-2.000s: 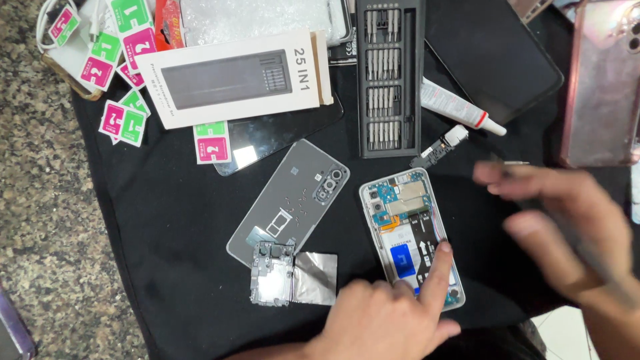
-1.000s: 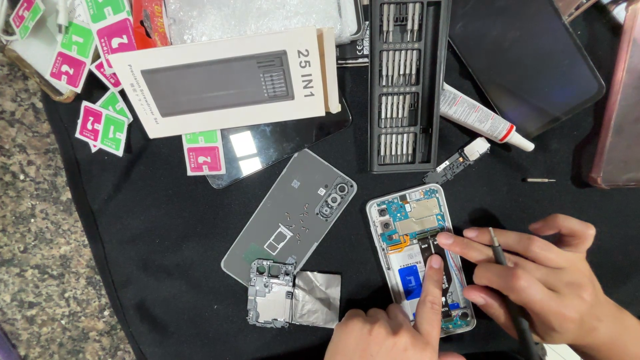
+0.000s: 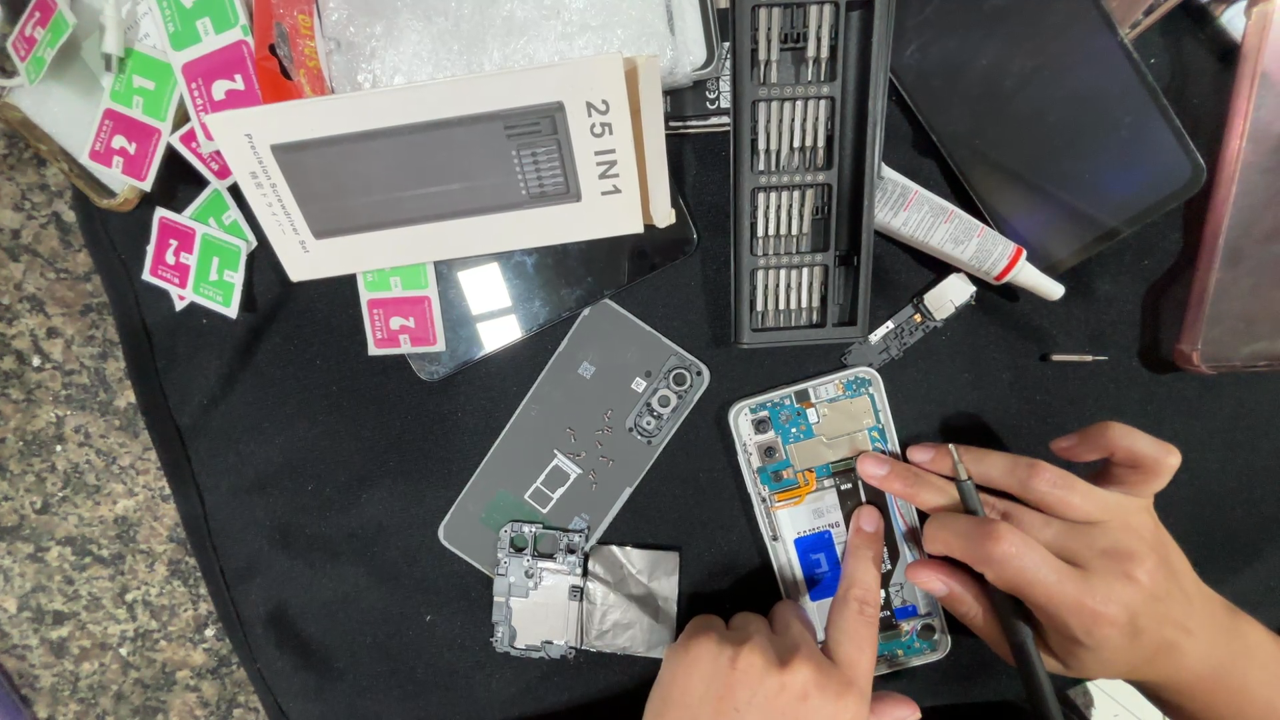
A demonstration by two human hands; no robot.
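An opened smartphone (image 3: 835,410) lies on the black cloth, its circuit board, battery and black flex cable showing. My left hand (image 3: 790,655) reaches in from below, its index fingertip on the black flex cable (image 3: 848,492) over the battery. From the right, my right hand (image 3: 1040,540) holds a slim black screwdriver (image 3: 1008,610) between its fingers, tip pointing up and left. One of its fingertips touches the flex cable's upper end by the board's lower edge. Left of the phone lies the grey back cover (image 3: 540,420) with small screws (image 3: 597,445) and a SIM tray (image 3: 552,482) on it.
A bit case (image 3: 810,170) stands above the phone, near a white tube (image 3: 950,230) and a speaker module (image 3: 910,320). A loose bit (image 3: 1077,357) lies at right. A metal-grey frame part (image 3: 540,590) with foil overlaps the cover. A screwdriver-set box (image 3: 440,165) lies upper left.
My right hand has moved left onto the phone with the screwdriver. My left index finger, lower along the phone's right edge two seconds ago, now rests on the flex cable.
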